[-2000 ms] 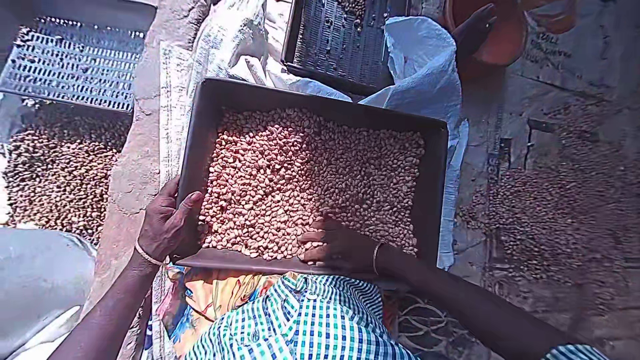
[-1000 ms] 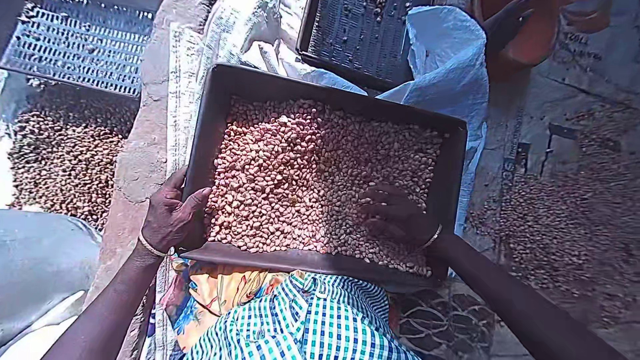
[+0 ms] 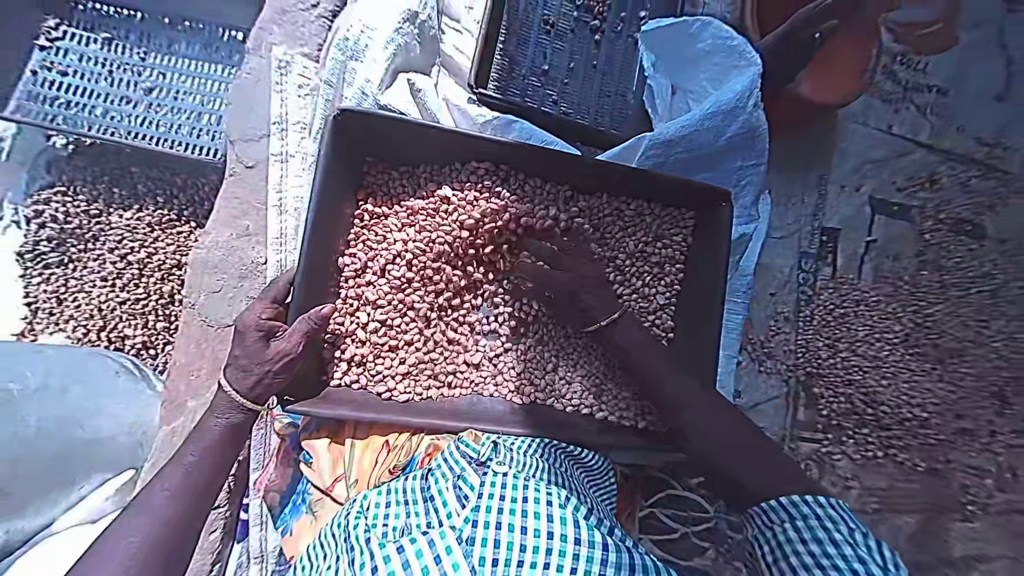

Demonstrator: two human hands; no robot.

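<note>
A dark rectangular tray (image 3: 528, 136) rests at my lap, tilted slightly, with a layer of pinkish-tan nuts or beans (image 3: 424, 288) spread over its bottom. My left hand (image 3: 268, 340) grips the tray's left wall, thumb over the rim and fingers outside it. Inside the tray, right of its middle, my right hand (image 3: 564, 280) lies among the nuts with its fingers spread toward the left. Its fingertips are partly in shadow, and whether any nuts are under them cannot be seen. A thin bangle circles each wrist.
Beyond the tray lie a slotted dark crate (image 3: 568, 72) and a white woven sack (image 3: 704, 96). Another person's hand (image 3: 800, 40) touches an orange-brown tub (image 3: 840, 72). A slotted tray (image 3: 136, 88) and a nut pile (image 3: 104, 264) are at left; more nuts (image 3: 888, 368) cover the right ground.
My right hand has moved away from the tray's near edge, farther in among the nuts. My left hand has kept its hold on the left wall.
</note>
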